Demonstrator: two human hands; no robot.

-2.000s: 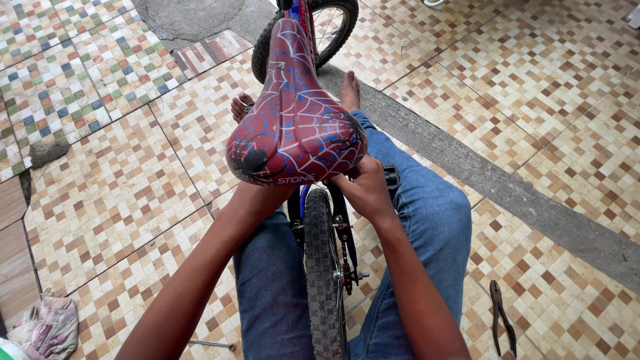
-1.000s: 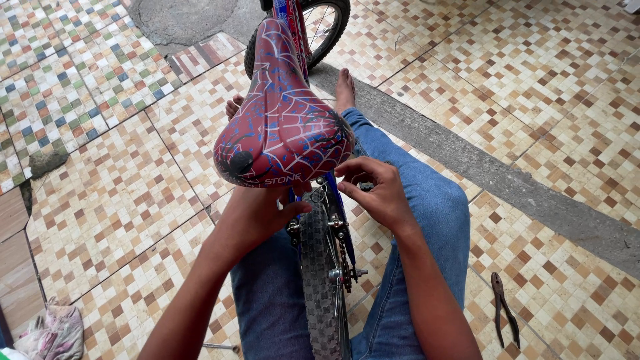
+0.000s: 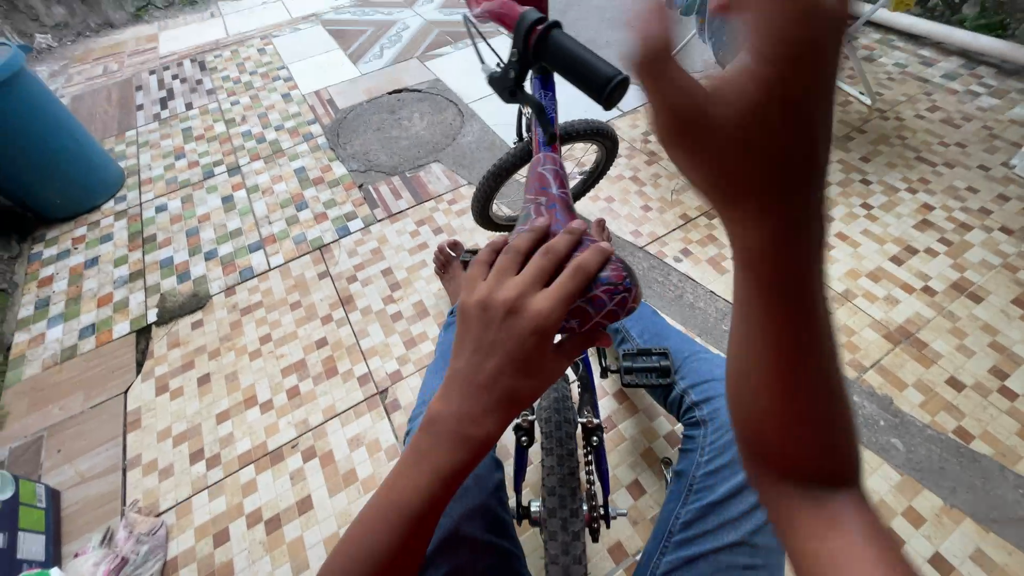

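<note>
My left hand [image 3: 520, 296] rests spread over the red, web-patterned bicycle saddle [image 3: 612, 292], its thumb at the saddle's rear edge. My right hand [image 3: 736, 104] is raised at the upper right, blurred, and touches nothing that I can see; its fingertips are cut off by the top edge. Below the saddle, the knobby rear tire [image 3: 558, 472] stands between my legs, with the chain [image 3: 590, 480] on its right side. A black pedal [image 3: 646, 366] lies right of the saddle's rear. Beyond the saddle are the front wheel [image 3: 488, 188] and a black handlebar grip [image 3: 582, 68] with a brake lever.
A blue bin [image 3: 52, 144] stands at the left on the tiled floor [image 3: 264, 384]. A crumpled cloth [image 3: 136, 544] and a dark box [image 3: 28, 520] lie at the lower left. White chair legs [image 3: 856, 88] stand at the upper right.
Both hands have left the area under the saddle's rear: my left hand now lies on top of the saddle and my right hand is up in the air. The view has tilted up, showing the handlebar.
</note>
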